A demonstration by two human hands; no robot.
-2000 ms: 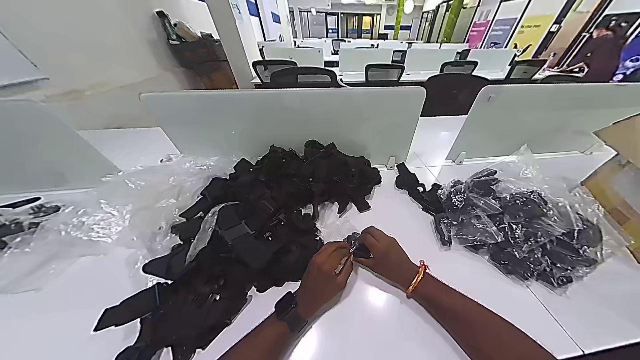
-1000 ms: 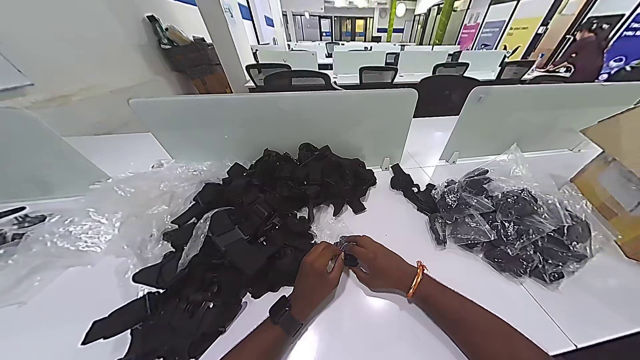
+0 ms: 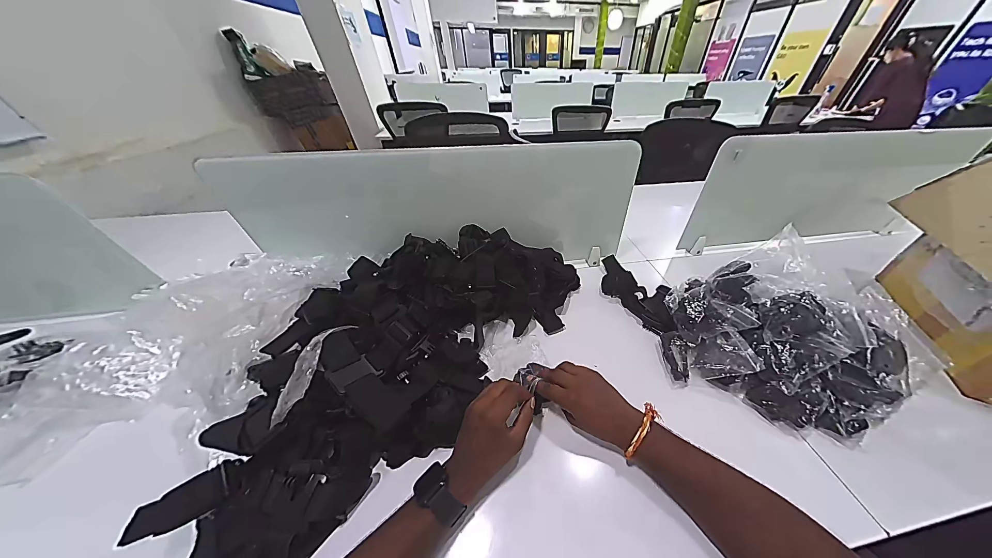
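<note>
Between my two hands is a small dark item (image 3: 532,380), partly in clear plastic; the fingers hide most of it. My left hand (image 3: 496,422), with a black watch on the wrist, pinches its left side. On its right side the fingers of my right hand (image 3: 585,399) grip it, an orange thread bracelet at that wrist. A big heap of black straps with buckles (image 3: 403,333) lies on the white desk just left of the hands. To the right, a clear plastic bag (image 3: 798,349) holds similar black pieces, and a black strap (image 3: 635,294) extends from its left side.
Crumpled clear plastic (image 3: 178,349) covers the left of the desk. Frosted divider panels (image 3: 434,198) stand along the back edge. An open cardboard box (image 3: 945,271) is at the far right. Beyond are desks, mesh chairs (image 3: 581,118) and a person (image 3: 895,85) in dark clothes.
Both hands stay close together at the same spot by the heap, with the fingers shifting slightly around the small dark item. The heap and the bag look unchanged.
</note>
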